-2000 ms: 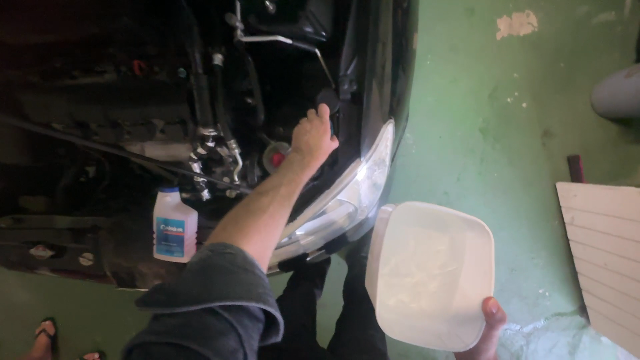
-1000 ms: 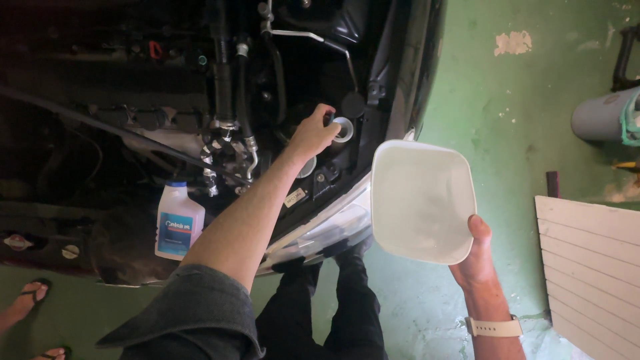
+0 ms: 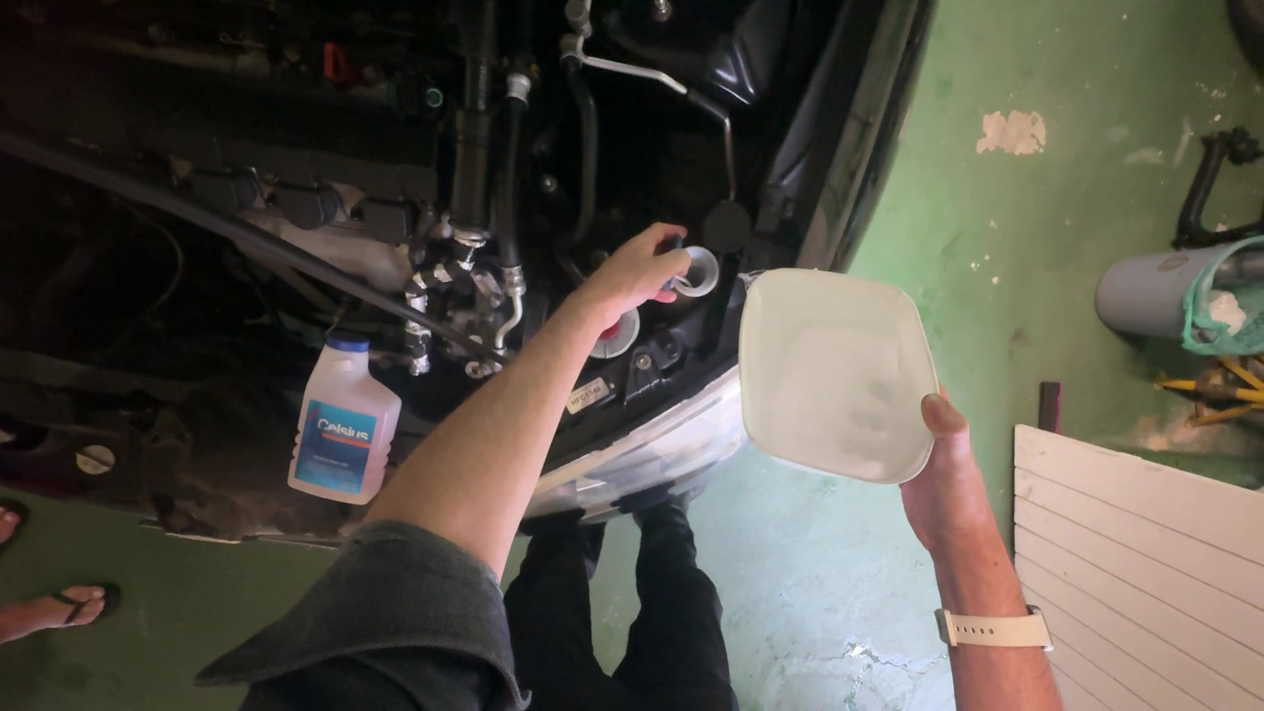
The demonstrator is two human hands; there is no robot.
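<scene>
My left hand (image 3: 647, 267) reaches into the engine bay, its fingers pinching a small dark object, mostly hidden, beside an open white round neck (image 3: 699, 272). Just below my wrist, a second round pale fitting (image 3: 618, 334) with red in its middle is partly covered. My right hand (image 3: 946, 464) grips the right edge of a translucent white plastic tub (image 3: 839, 375), thumb on its rim, close to the car's front edge. I cannot tell what the tub holds. A Celsius plastic jug (image 3: 344, 425) with a blue cap stands on the car, left of my left forearm.
The headlight (image 3: 642, 434) lies under and beside my forearm. A dark rod (image 3: 237, 227) crosses the engine bay, among hoses and metal pipes. On the green floor at right are a grey bucket (image 3: 1145, 296) with a green bag and a white slatted panel (image 3: 1136, 523). Another person's foot (image 3: 74, 604) shows at lower left.
The white neck, hidden by my left hand two seconds ago, now shows beside my fingers. My right hand has brought the tub closer to the engine bay. The view has shifted somewhat.
</scene>
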